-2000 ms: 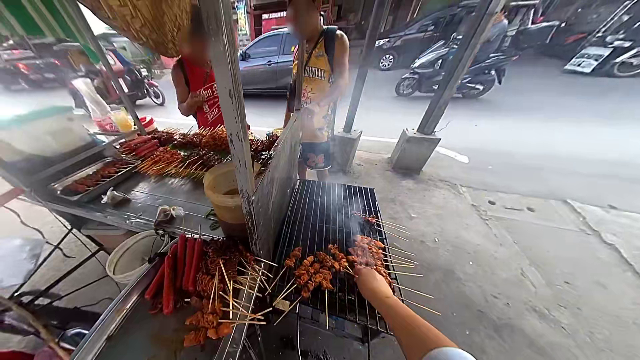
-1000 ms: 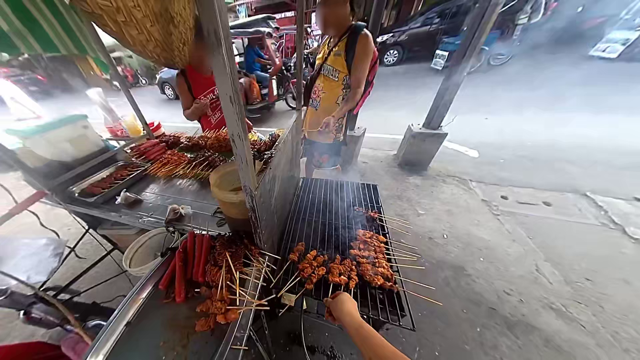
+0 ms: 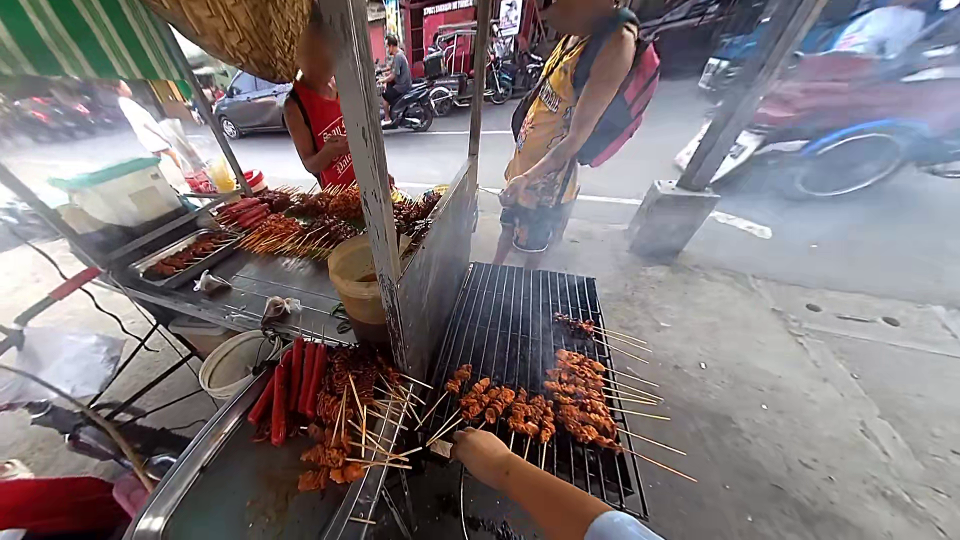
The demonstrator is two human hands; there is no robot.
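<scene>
My right hand is at the near left edge of the black grill grate, its fingers at the bamboo stick ends of the meat skewers; whether they grip a stick is hard to tell. More meat skewers lie on the grate's right side, sticks pointing right, and a small darker one lies above them. Smoke rises from the grill. Left of the grill, a metal tray holds red hotdogs and a pile of marinated skewers. My left hand is out of view.
A wooden post and metal panel divide the grill from the cart's counter, which holds a plastic bucket and cooked skewers. Two people stand beyond, one in red, one in yellow. A concrete post base stands right.
My right hand has moved left along the grill's near edge, from the right-hand skewers to the left-hand ones. A tricycle has come into view on the road at right.
</scene>
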